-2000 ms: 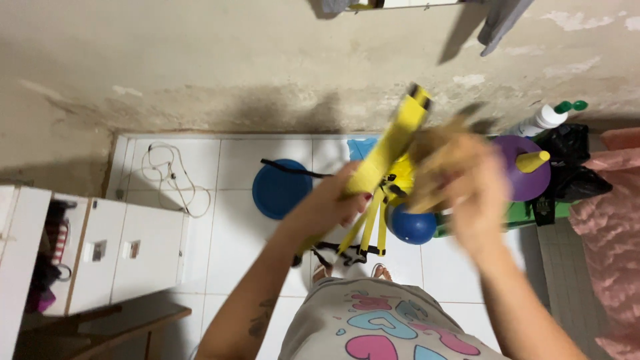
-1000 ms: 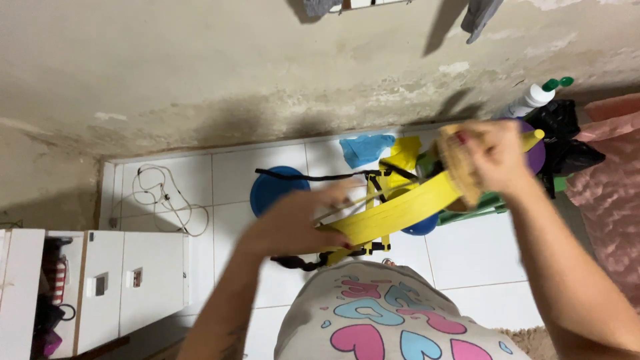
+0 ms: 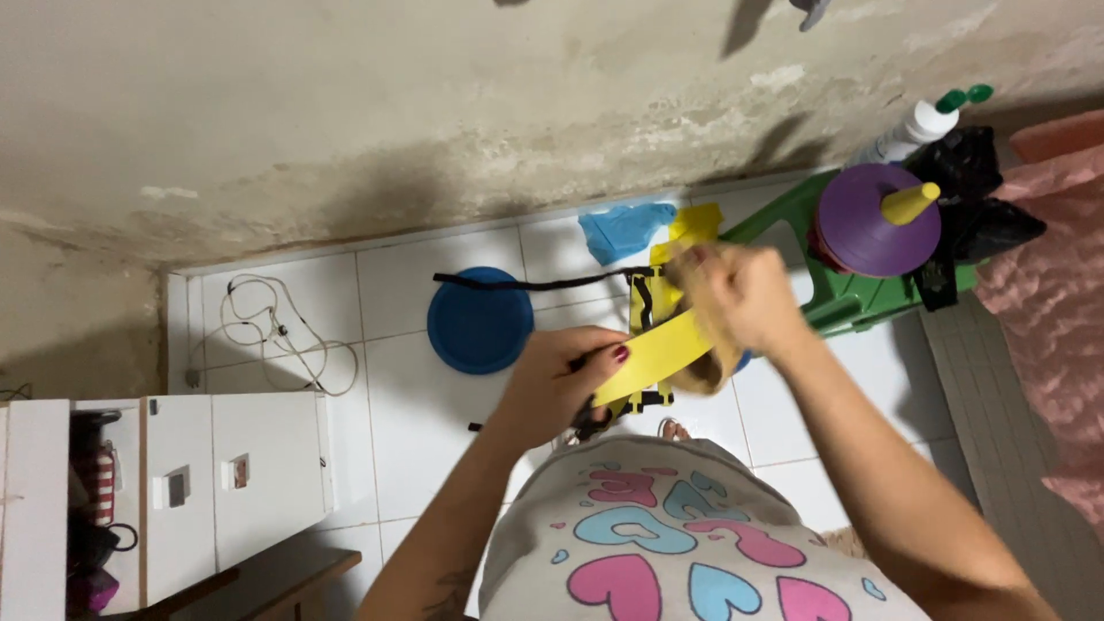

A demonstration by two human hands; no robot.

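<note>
My left hand [image 3: 556, 379] grips one end of a flat yellow strip [image 3: 655, 354], thumb on top, at the middle of the view. My right hand [image 3: 742, 289] is closed and blurred at the strip's other end, with a tan piece of cloth [image 3: 711, 371] hanging under and around its fingers; how it holds each is unclear. Below the hands, an agility ladder with yellow rungs and black straps [image 3: 645, 297] lies on the floor. One black strap [image 3: 552, 283] runs left from it over a blue round disc [image 3: 480, 323].
Blue cloth [image 3: 623, 231] and a yellow piece [image 3: 694, 226] lie by the wall. A green plastic stool [image 3: 845, 306] bears a purple disc with a yellow cone [image 3: 875, 220], near a white bottle [image 3: 927, 125] and black bags [image 3: 992, 228]. A white cable [image 3: 276, 332] lies left, near white drawers [image 3: 259, 483].
My hands have come closer together, and less of the yellow strip spans between them. The right hand has moved away from in front of the purple disc. The view has shifted.
</note>
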